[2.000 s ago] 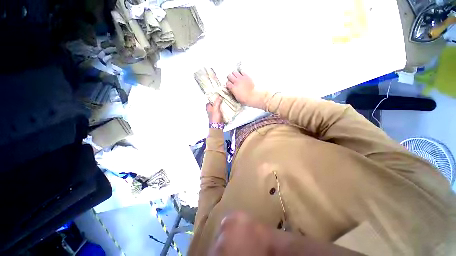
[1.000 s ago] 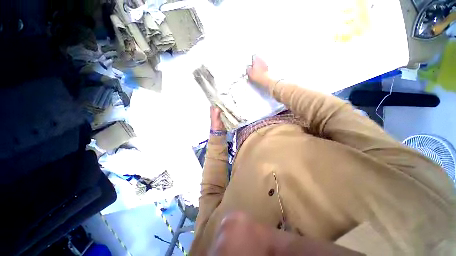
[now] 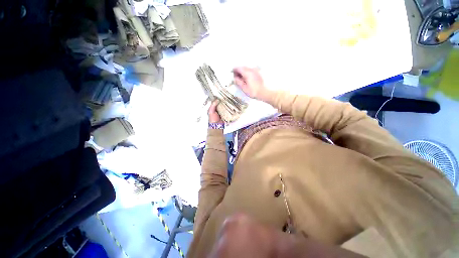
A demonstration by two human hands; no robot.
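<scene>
My left hand (image 3: 216, 113) is closed on the near left side of a khaki bundle of cut pieces (image 3: 223, 95), held over the near edge of the white pressing cloth (image 3: 302, 55). The bundle's layered edges fan out and point away from me. My right hand (image 3: 250, 83) is just right of the bundle's far half, fingers bent. A faint thin line shows between its fingertips and the bundle; glare hides whether the fingers pinch it.
Piled khaki bundles (image 3: 186, 26) lie at far left, with more stacks (image 3: 111, 133) below. A dark padded form (image 3: 45, 131) fills the left. The steam iron (image 3: 434, 26) is at far right. A white fan (image 3: 432, 156) stands at right. A blurred skin-coloured shape is at the bottom.
My right hand moved from on the bundle out to the right with a thin strip trailing, then came back nearer. The light band across the bundle no longer shows, and its layers are more fanned.
</scene>
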